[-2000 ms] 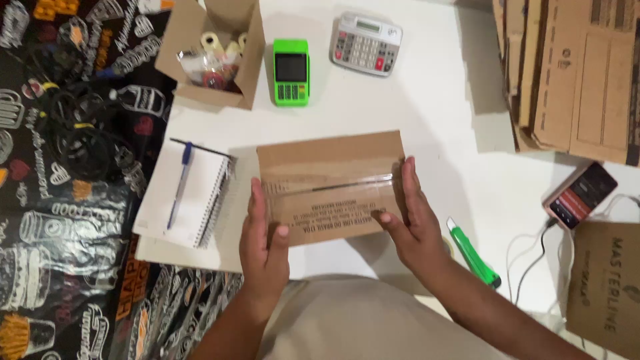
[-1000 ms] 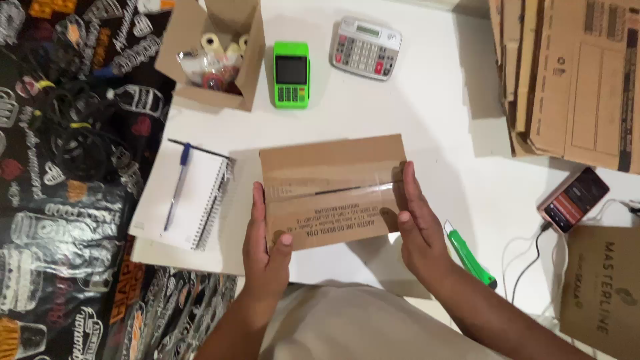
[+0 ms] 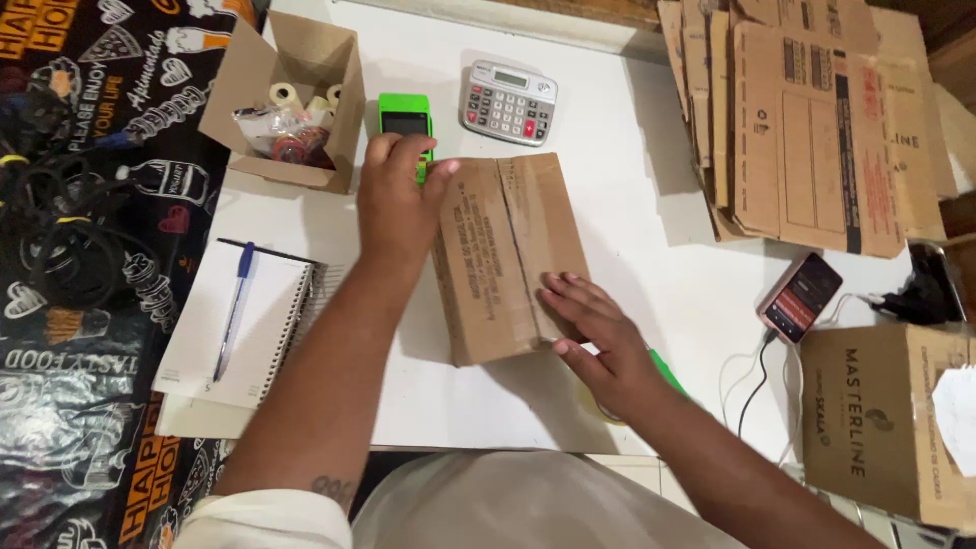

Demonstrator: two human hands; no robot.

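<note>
A taped cardboard box (image 3: 507,255) lies on the white table in front of me, its long seam running away from me. At its far left corner is my left hand (image 3: 404,191), fingers curled and thumb apart, partly over a green card reader (image 3: 406,122); whether it grips the corner I cannot tell. My right hand (image 3: 598,328) rests at the near right edge, fingertips on the box top and fingers spread. Under the right wrist, a green-handled cutter (image 3: 669,372) is mostly hidden, beside part of a tape roll.
An open carton (image 3: 347,114) with paper rolls, a calculator (image 3: 508,104) and flattened cardboard (image 3: 808,145) stand beyond. On the left lies a spiral notebook (image 3: 259,335) with a pen (image 3: 234,313). A phone (image 3: 801,296) with cables and a printed carton (image 3: 858,412) are at the right.
The box has turned from crosswise to lengthwise. My left hand has moved forward to its far left corner, and my right hand is now at the near right edge.
</note>
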